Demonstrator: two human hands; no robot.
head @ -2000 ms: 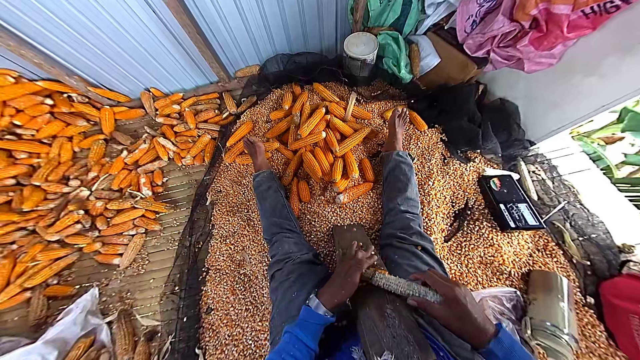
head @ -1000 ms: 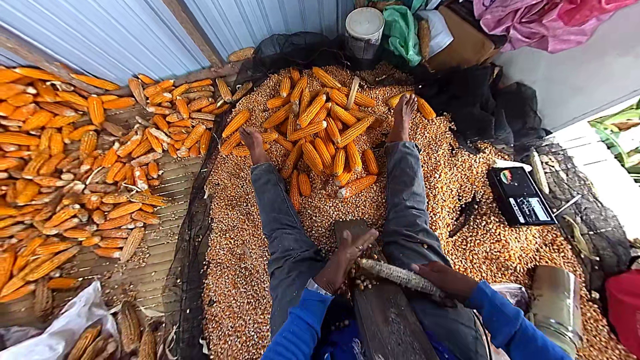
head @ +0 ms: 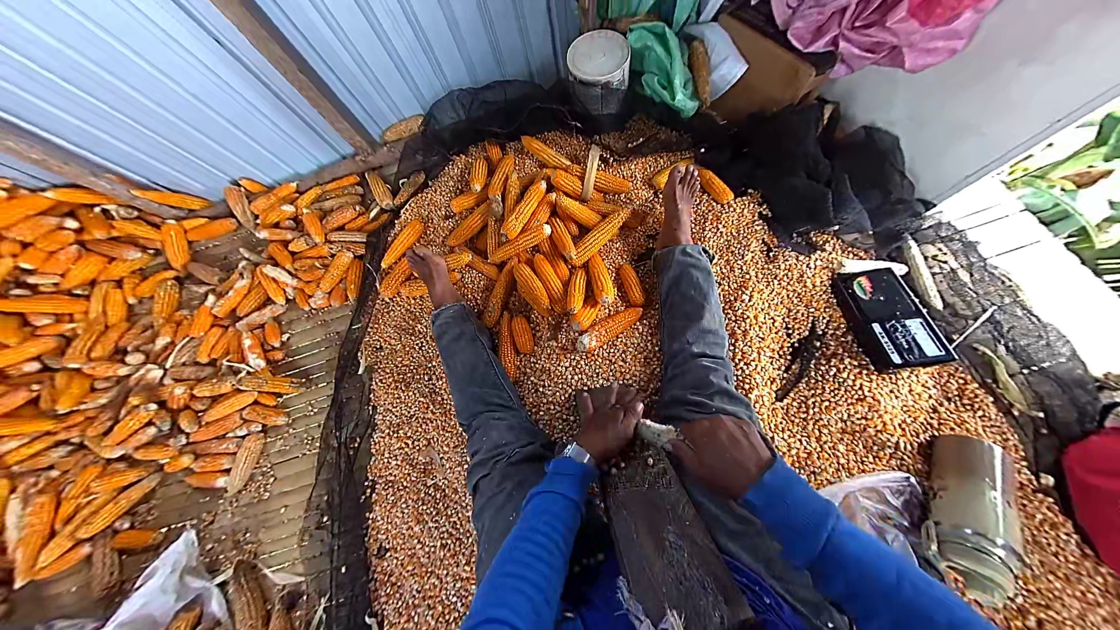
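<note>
My right hand (head: 721,453) is closed around a pale corn cob (head: 656,431), mostly hidden in the fingers, with its tip sticking out to the left. Fingers spread, my left hand (head: 607,423) rests on the top end of a dark wooden board (head: 669,534) that lies between my legs; the cob's tip is close beside it. Loose corn kernels (head: 420,499) surround both legs. A heap of unshelled orange corn cobs (head: 551,249) lies on the kernels between my bare feet.
Many corn cobs (head: 131,332) cover the slatted floor at left, beyond the black netting (head: 337,455). A black radio (head: 892,319) and a metal canister (head: 976,507) sit at right. A white-lidded bucket (head: 598,66) stands by the corrugated wall (head: 149,87).
My right hand has moved left, toward my left hand, and covers most of the cob that showed at length before. My left hand has lowered onto the board.
</note>
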